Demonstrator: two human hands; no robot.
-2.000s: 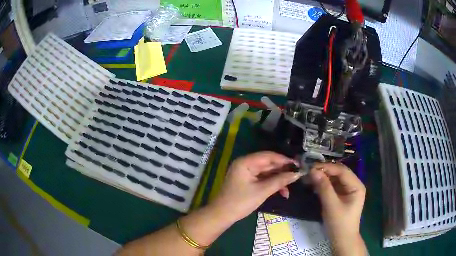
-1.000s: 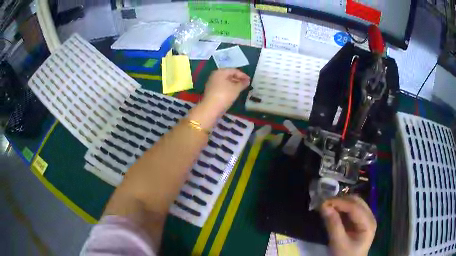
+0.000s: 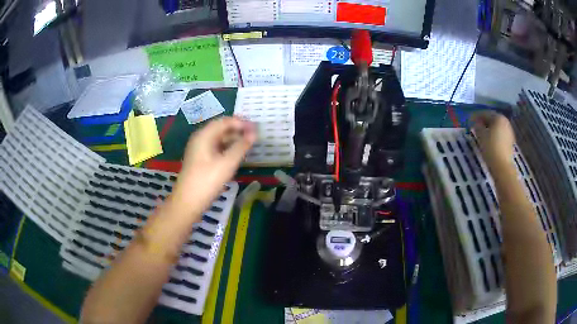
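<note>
My left hand (image 3: 218, 149) is over the back end of the left parts tray (image 3: 201, 294), beside the left edge of the white back tray (image 3: 272, 117). Its fingers are curled together; whether they hold a part cannot be seen. My right hand (image 3: 493, 136) is at the back of the right tray stack (image 3: 465, 215), fingertips down and blurred; any part there is hidden. The black test fixture (image 3: 351, 278) stands between my arms, untouched. Its round silver nest piece (image 3: 340, 245) has a small display. The clamp handle's red grip (image 3: 361, 47) points up.
A monitor (image 3: 291, 14) with a red block is behind the fixture. A pale-slotted tray (image 3: 41, 171) leans at the left. Another tray stack (image 3: 557, 117) is at far right. A yellow note (image 3: 143, 139), plastic bag (image 3: 154, 85) and blue tray (image 3: 104, 117) are at back left.
The view has turned right. Both hands were at the nest, then the left moved to the back tray. Now the right has left the nest for the right tray stack.
</note>
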